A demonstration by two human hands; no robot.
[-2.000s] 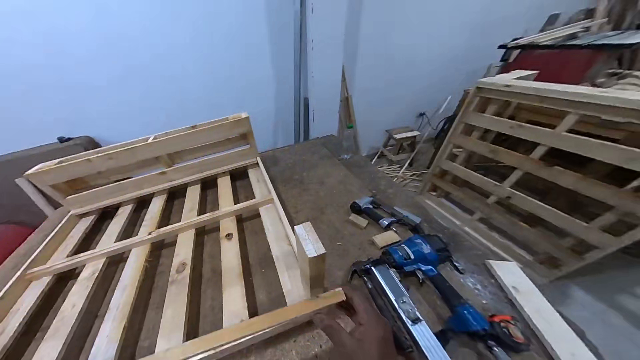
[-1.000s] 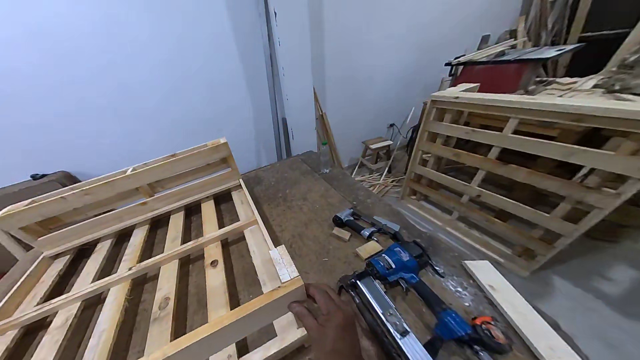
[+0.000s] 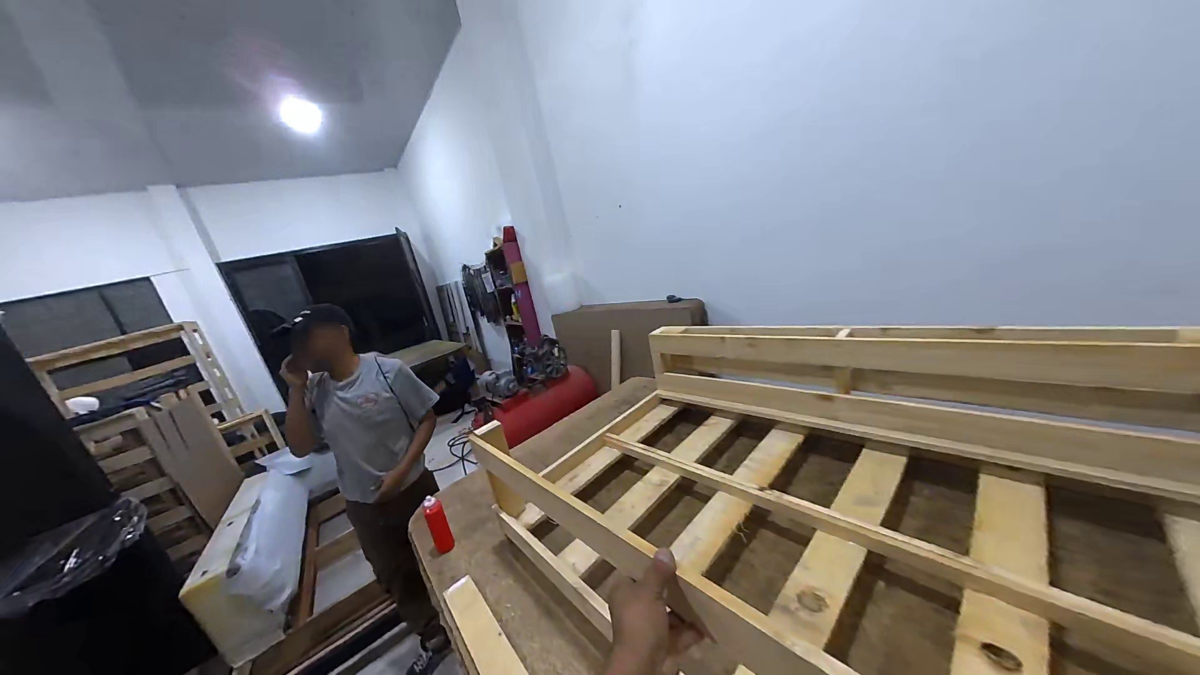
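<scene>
A pale wooden slatted frame (image 3: 741, 497) lies across a brown worktable (image 3: 469, 525), slats down and a double-board side standing up along the wall side. My left hand (image 3: 647, 609) comes in from the bottom centre and grips the near rail (image 3: 581, 511) of the frame, thumb on top and fingers curled under it. The rail meets a short upright post (image 3: 492, 464) at the frame's near left corner. My right hand is out of view.
A red bottle (image 3: 438, 525) and a loose board (image 3: 483, 628) rest on the table's left part. A person (image 3: 370, 422) in a grey shirt stands beyond its left end. A red compressor tank (image 3: 553, 403), wrapped foam (image 3: 253, 553) and wooden frames (image 3: 131, 450) stand farther off.
The view has swung far to the left, off the blue nail guns. A hand at the frame's right corner earlier is no longer seen; my left hand now grips the near rail.
</scene>
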